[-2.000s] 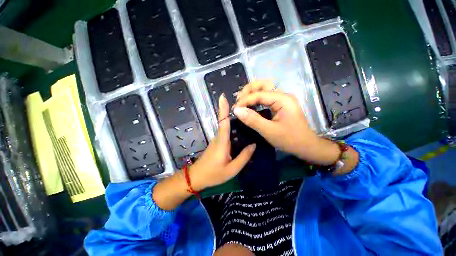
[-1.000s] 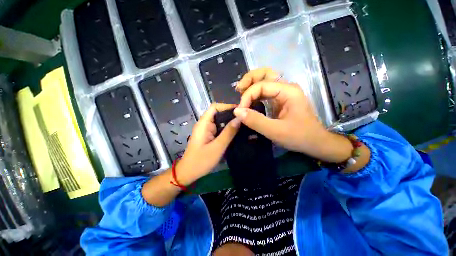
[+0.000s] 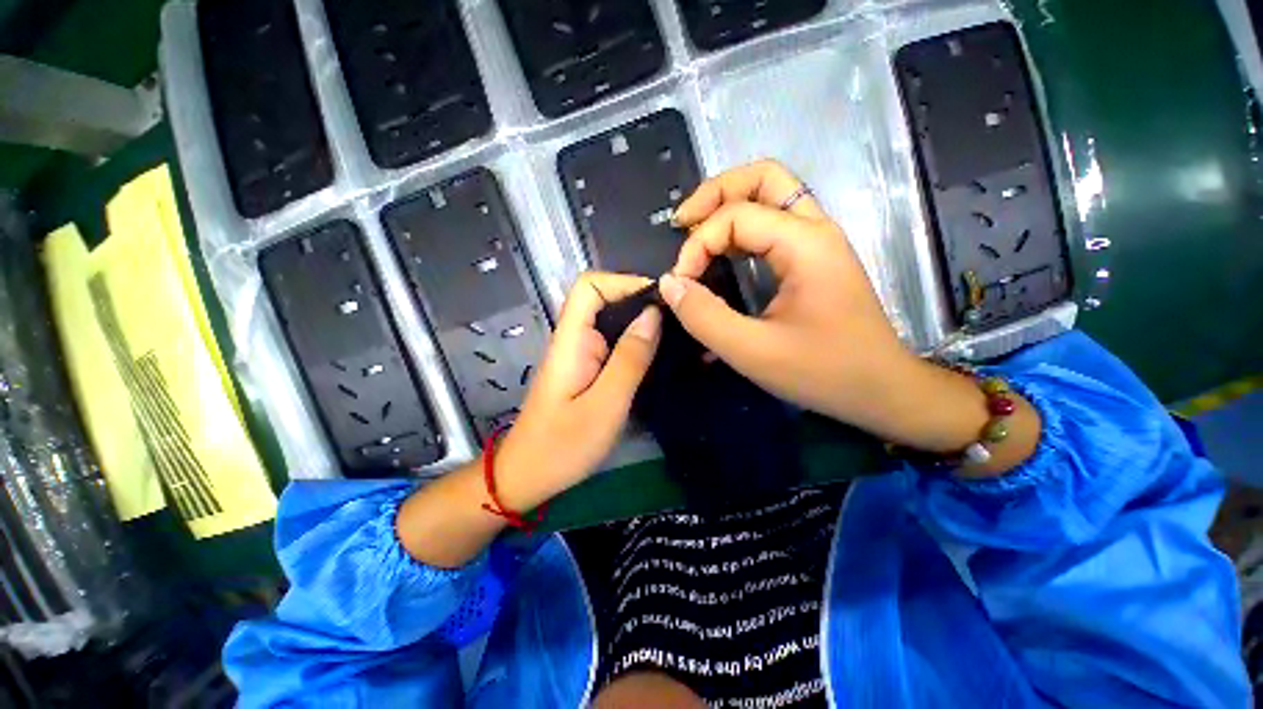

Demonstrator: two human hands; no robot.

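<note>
A black socket cover (image 3: pixel 720 402) lies under my hands, its lower end towards my body, dark and partly hidden. My left hand (image 3: pixel 589 363) grips its upper left edge between thumb and fingers. My right hand (image 3: pixel 783 298) is pinched at the same edge, thumb and index fingertip touching near the left fingertips. Whether a small strip is between the right fingertips cannot be told. A clear blister tray (image 3: pixel 817 125) beyond holds more black covers (image 3: pixel 346 346), one of them (image 3: pixel 630 187) just past my hands. The tray pocket right of that one is empty.
Yellow sheets (image 3: pixel 132 346) with dark diagonal strips lie left of the tray. Shiny stacked trays (image 3: pixel 56 457) stand at the far left edge. A pale metal post (image 3: pixel 76 104) is at the upper left. The green bench surface (image 3: pixel 1157 180) shows at the right.
My left hand has gone from extended fingers beside the cover to gripping its edge. My right hand stays pinched there. The view has shifted slightly, moving the tray up in the picture.
</note>
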